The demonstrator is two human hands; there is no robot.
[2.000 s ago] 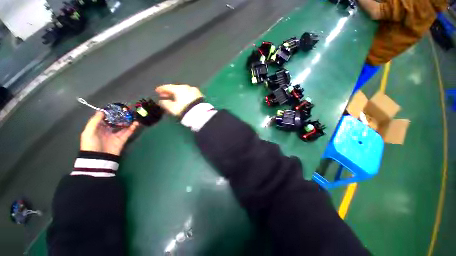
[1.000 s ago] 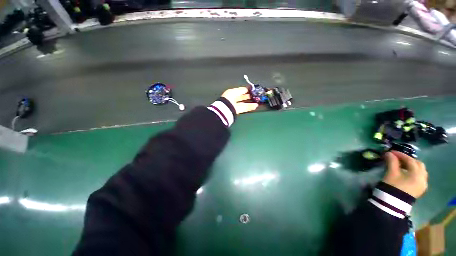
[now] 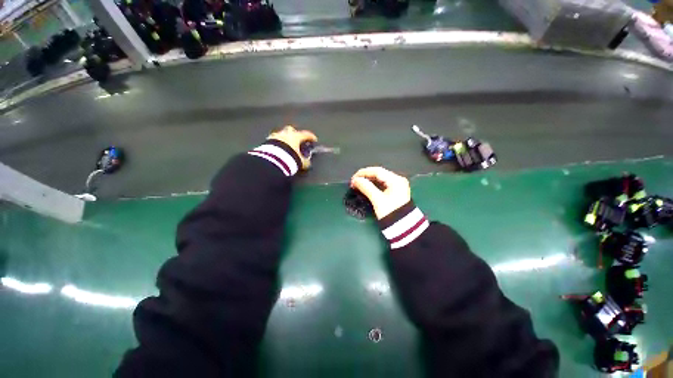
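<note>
My left hand (image 3: 295, 143) is over the belt, closed around a small wired disc that it mostly hides; a pale lead (image 3: 325, 150) sticks out to the right. My right hand (image 3: 382, 190) is at the belt's near edge, its fingers on a black housing (image 3: 358, 204) just above the green bench. A joined unit (image 3: 461, 151), a blue-faced disc against a black housing, lies on the belt to the right, its pale lead pointing up-left. Another blue-faced disc (image 3: 110, 159) with a lead lies on the belt at the left.
The dark conveyor belt (image 3: 221, 140) runs across beyond the green bench (image 3: 184, 236). Black assemblies (image 3: 623, 247) lie on the bench at right. A small metal ring (image 3: 375, 335) lies near me. More dark parts (image 3: 221, 18) stand beyond the belt. A grey post (image 3: 40, 193) is at left.
My left hand has left the joined unit and closed on the disc. My right hand has moved left from the pile with a black housing. The view has shifted, and the joined unit lies further right.
</note>
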